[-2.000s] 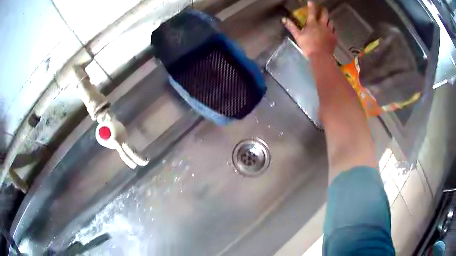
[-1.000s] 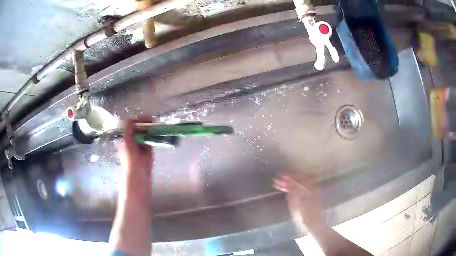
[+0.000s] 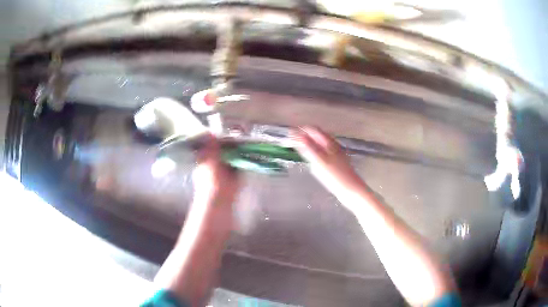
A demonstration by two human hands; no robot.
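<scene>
The picture is blurred. My left hand (image 3: 213, 165) is closed around a bundle of utensils with green handles (image 3: 261, 154), held above the trough sink. A white rounded head, like a rice paddle (image 3: 165, 117), and a shiny steel bowl end, like a ladle's (image 3: 163, 166), stick out to the left of this hand. The bundle is just below a tap with a red dot (image 3: 206, 100). My right hand (image 3: 321, 150) is at the right end of the green handles; blur hides whether its fingers grip them.
The long steel sink (image 3: 384, 240) runs across the view. Another white tap (image 3: 508, 171) is at the right, beside a dark blue item (image 3: 530, 159). A drain (image 3: 458, 228) lies at the lower right. A pipe (image 3: 384, 27) runs along the wall.
The view has swung left along the sink. My left hand still holds the green-handled utensils. My right hand has moved from low in the sink up to the handle ends.
</scene>
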